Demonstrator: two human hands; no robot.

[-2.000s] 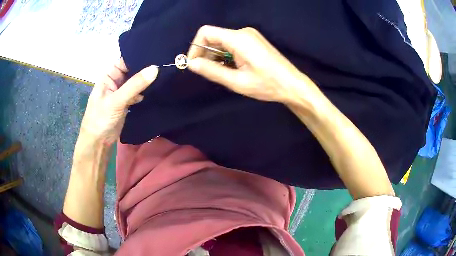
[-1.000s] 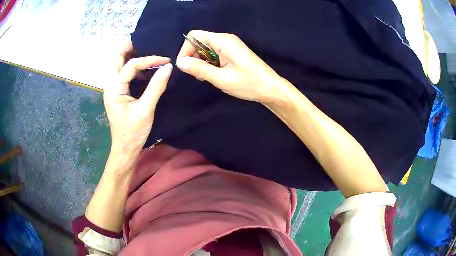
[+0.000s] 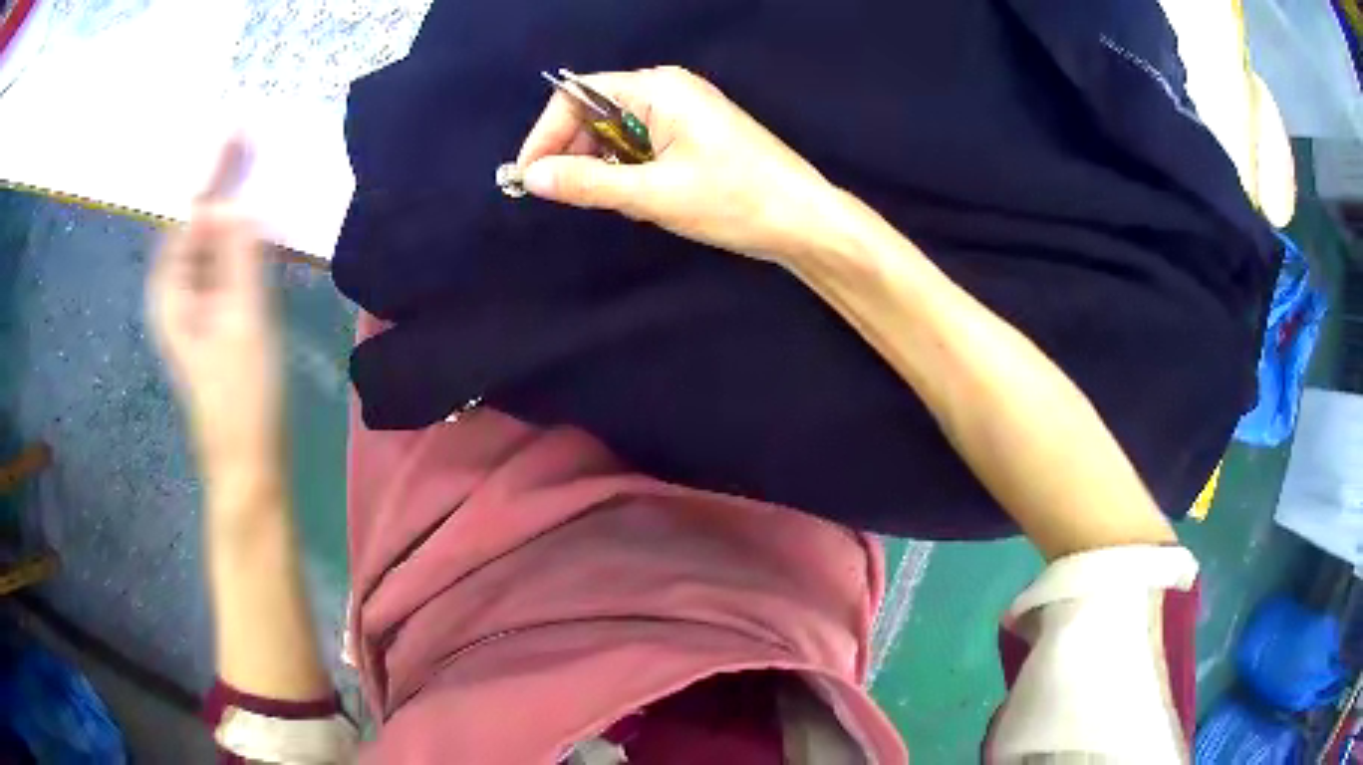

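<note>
A dark navy garment lies over the table edge and the lap. My right hand is above it and pinches a small round shiny button between thumb and forefinger. Thread snips with pointed metal blades and green and gold parts lie in the same hand, tips up and left. My left hand is blurred, away from the garment, over the table edge at the left. Whether it holds a needle or thread cannot be told. Small shiny buttons show at the garment's lower left edge.
The white table has a yellow edge and rows of small shiny items. A pink apron covers the lap. Blue plastic hangs at the right, and more blue bags are at the lower right.
My left hand has moved away from my right hand, out to the left. The button now shows at my right fingertips, and the snips are still in that hand.
</note>
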